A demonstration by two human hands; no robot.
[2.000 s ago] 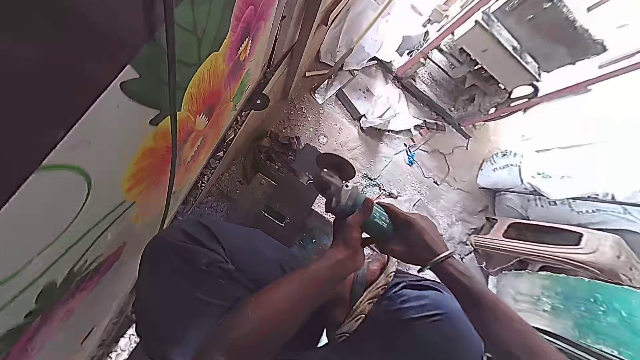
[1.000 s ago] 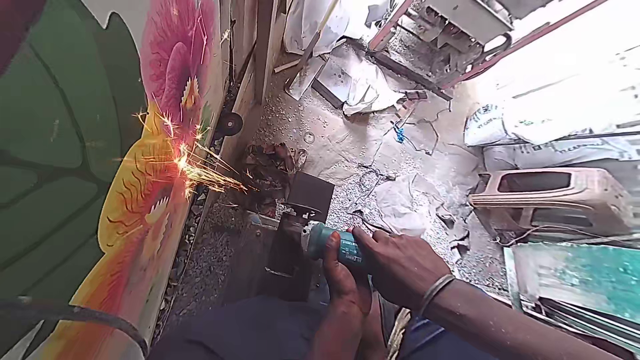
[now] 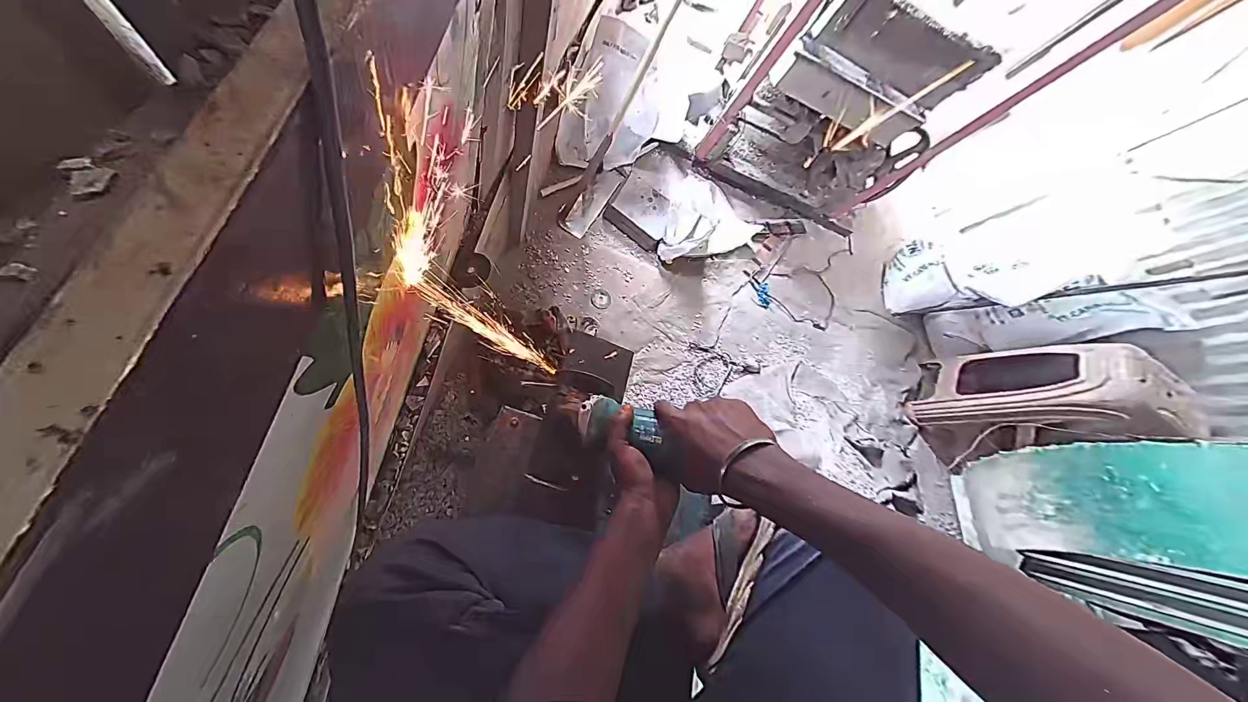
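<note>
Both of my hands hold a teal angle grinder (image 3: 639, 429). My left hand (image 3: 634, 468) grips its body just behind the metal gear head, and my right hand (image 3: 710, 439) is closed around the rear part, with a bangle on that wrist. The grinder head meets dark metal (image 3: 561, 453) low in front of my knees; the exact contact is hidden. A dark flat metal plate (image 3: 600, 363) lies just beyond the head. A stream of orange sparks (image 3: 492, 331) flies up and left from there and bursts against the flower-painted panel (image 3: 390, 331).
A dark cable (image 3: 341, 214) hangs in front of the painted panel. At the right are an upturned plastic stool (image 3: 1058, 395), a green sheet (image 3: 1102, 497) and white sacks (image 3: 1053, 317). Debris and blue string (image 3: 762, 292) lie on the dusty ground. My sandalled foot (image 3: 697, 585) is beneath my forearms.
Two seconds ago no sparks showed and the grinder's disc was visible, raised. One second ago sparks were flying; now the stream is longer and brighter. The view has shifted noticeably.
</note>
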